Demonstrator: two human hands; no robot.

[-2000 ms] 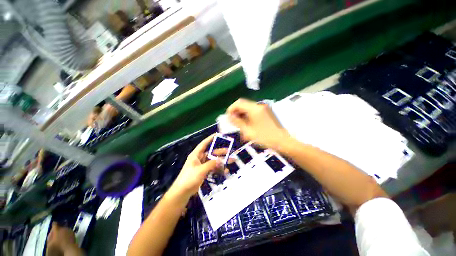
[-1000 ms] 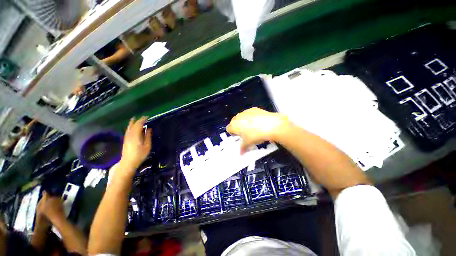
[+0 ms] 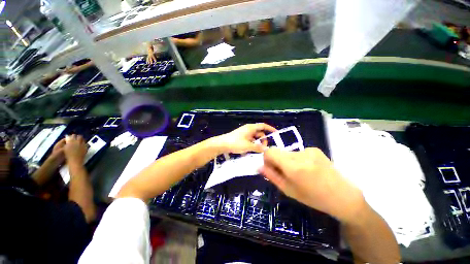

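A white die-cut adhesive sheet (image 3: 236, 171) with dark cut-outs is over the middle of the glossy black blister tray (image 3: 253, 233). My left hand (image 3: 241, 141) holds its upper part. My right hand (image 3: 309, 172) has its thumb and fingers together at the sheet's right part; its fingertips are partly hidden, so its exact grip is unclear. A white outline around a dark window (image 3: 290, 137) shows just above my right hand. A phone housing with a white adhesive frame (image 3: 186, 120) lies at the tray's upper left.
Used liner sheets (image 3: 379, 178) are piled right of the tray, beside another black tray (image 3: 423, 142). A white paper strip (image 3: 138, 164) and a purple-rimmed nozzle (image 3: 146, 119) are left. A plastic sheet (image 3: 355, 44) hangs above the green conveyor. Another person's hands (image 3: 74, 147) work at far left.
My left hand has moved from the tray's left side to the adhesive sheet. The framed housing at the tray's upper left is now uncovered. The camera view has turned.
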